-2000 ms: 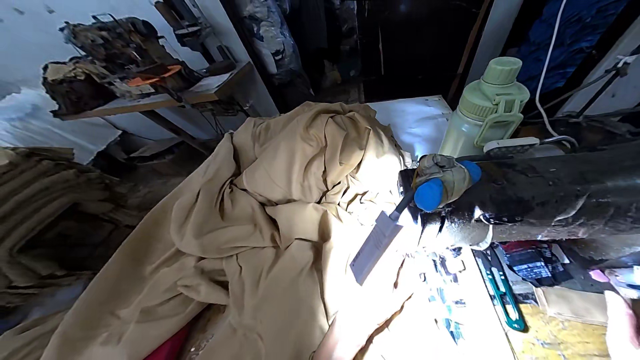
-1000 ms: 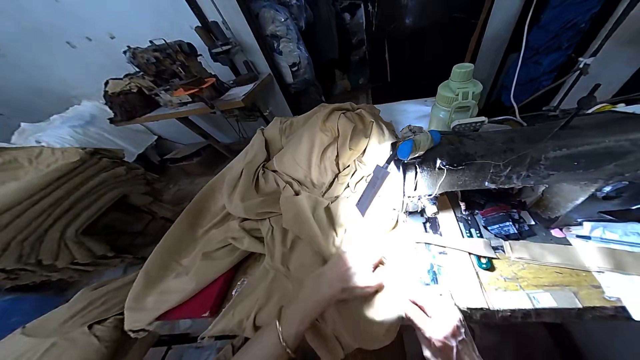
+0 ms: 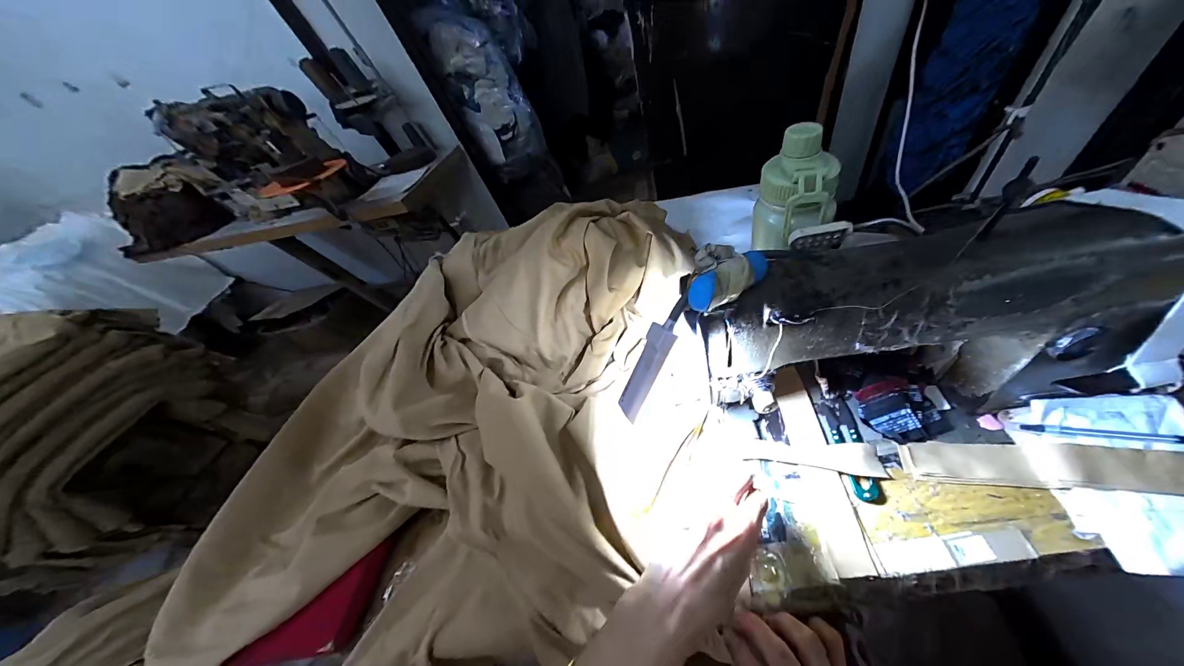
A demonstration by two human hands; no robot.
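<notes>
Khaki fabric lies bunched across the sewing table, left of and below the head of a dark industrial sewing machine. My left hand rests on the brightly lit fabric near the needle area, its fingers reaching forward. Glare hides what its fingertips pinch. At the table's front edge, partly under my left hand, my right hand shows only curled fingers; its grip is hidden. A khaki fabric strip runs from the needle area to the right. A flat grey metal plate hangs from the machine head over the fabric.
Behind the machine stands a green jug. Green-handled thread snips and a pen lie on the table's right side. Stacked khaki pieces fill the left. A wooden bench with a machine stands behind.
My right hand, at the right edge two seconds ago, is now beside my left hand. The khaki strip now stretches to the needle area. My left hand has moved forward since one second ago.
</notes>
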